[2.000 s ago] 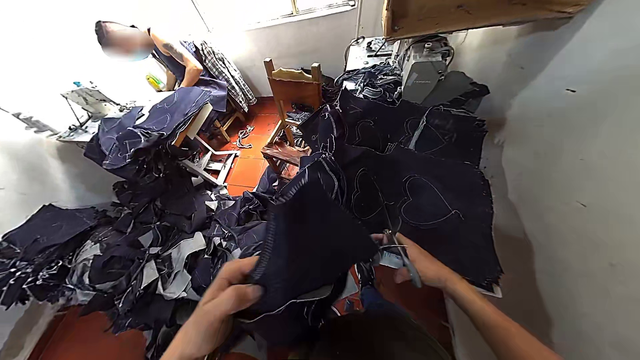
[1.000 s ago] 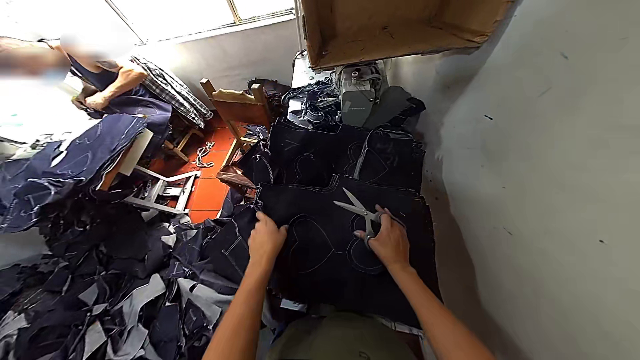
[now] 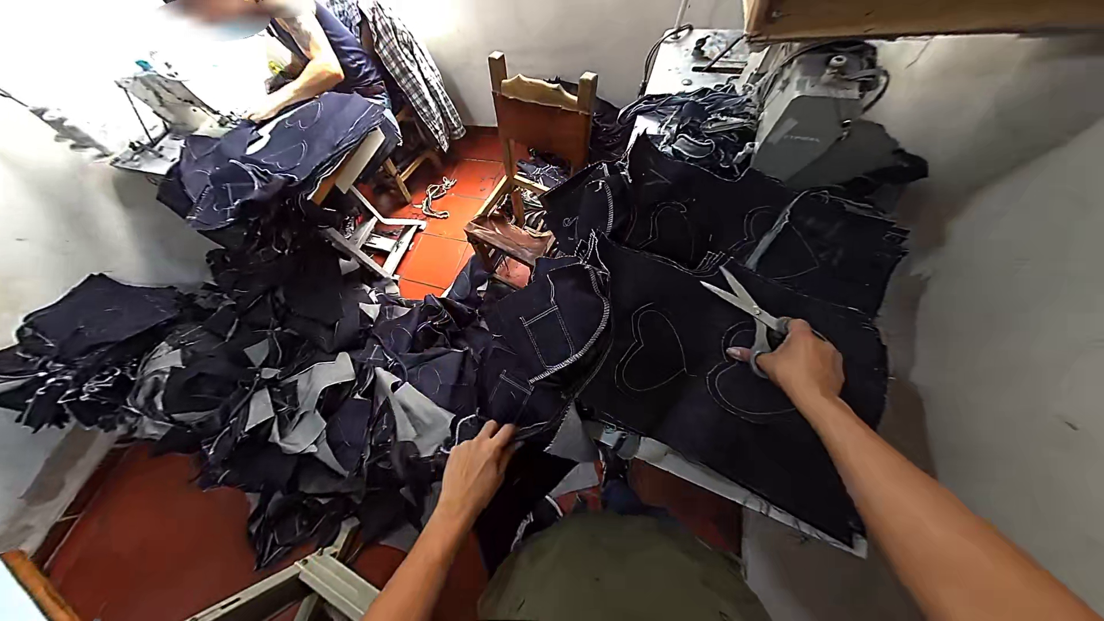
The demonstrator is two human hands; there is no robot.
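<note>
My right hand (image 3: 798, 362) holds a pair of metal scissors (image 3: 749, 312) by the handles, blades apart, over a dark denim panel (image 3: 673, 405) with stitched heart outlines. To the left, my left hand (image 3: 481, 461) has its fingers on the lower edge of a dark denim piece (image 3: 552, 328) with white overlock stitching and a pocket outline; how firmly it grips cannot be told. That piece lies along the left side of the heart panel. Behind it are more denim panels (image 3: 681, 207) with stitched hearts.
A large heap of denim pieces (image 3: 328, 405) lies at left. A wooden chair (image 3: 543, 112) stands beyond. A person (image 3: 319, 60) sits at a sewing machine (image 3: 168, 103) at upper left. A grey sewing machine (image 3: 811, 121) stands at back right, near an overhanging wooden board (image 3: 914, 17).
My left hand has moved from the heart panel to the denim at its left. The scissors remain in my right hand. The view has shifted left.
</note>
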